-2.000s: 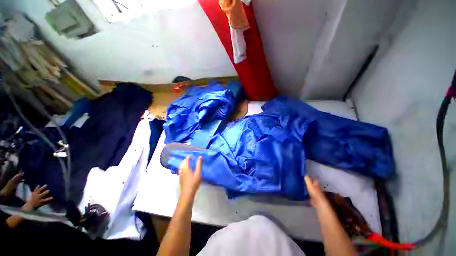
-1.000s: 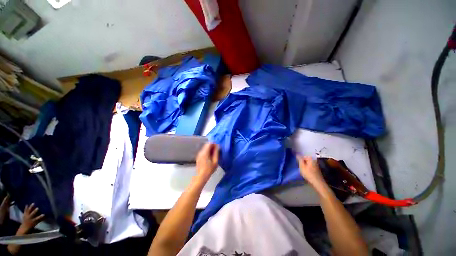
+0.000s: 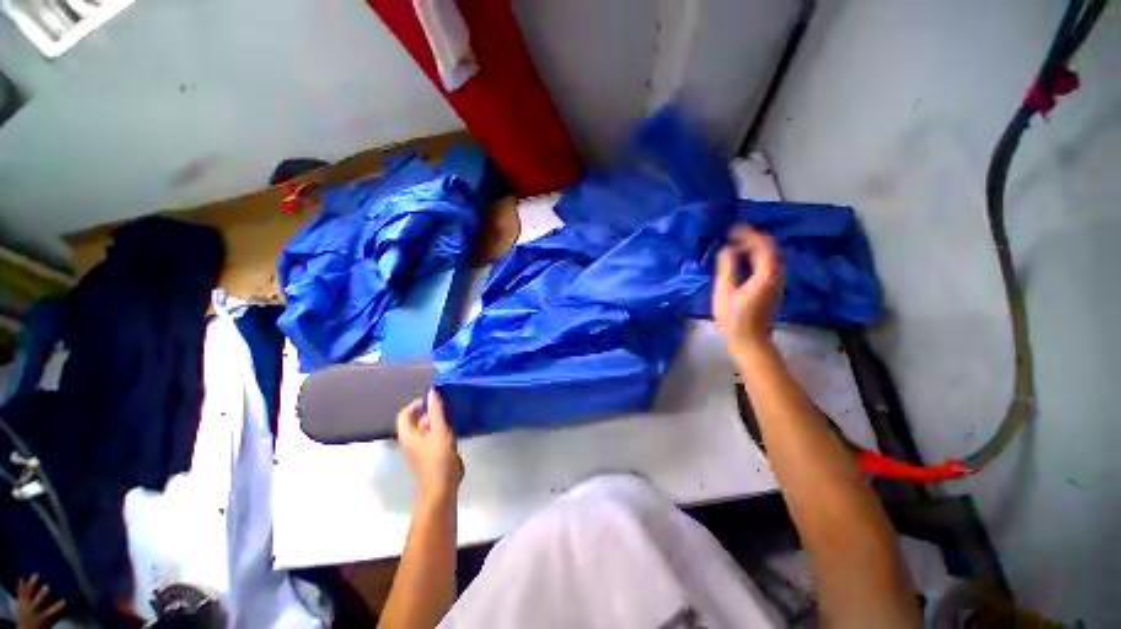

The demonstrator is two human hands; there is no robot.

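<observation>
A bright blue garment piece [image 3: 566, 332] lies over the grey padded sleeve board [image 3: 359, 403], whose rounded left end is bare. My left hand [image 3: 430, 440] pinches the garment's lower left edge beside the board. My right hand [image 3: 747, 280] is raised at the garment's right side, its fingers closed on the blue cloth. The cloth's upper part is lifted and blurred above the board. The iron is mostly hidden behind my right forearm.
A crumpled blue heap [image 3: 381, 252] lies at back left, and flatter blue cloth [image 3: 826, 264] at back right on the white table [image 3: 357, 498]. A red roll [image 3: 504, 98] leans on the wall. The orange hose sleeve [image 3: 916, 468] is at right. Another person's hand [image 3: 35, 605] shows lower left.
My right hand has moved up and away, lifting the garment's far part. My left hand has moved left and down with its edge. The cloth near my body has been drawn onto the board.
</observation>
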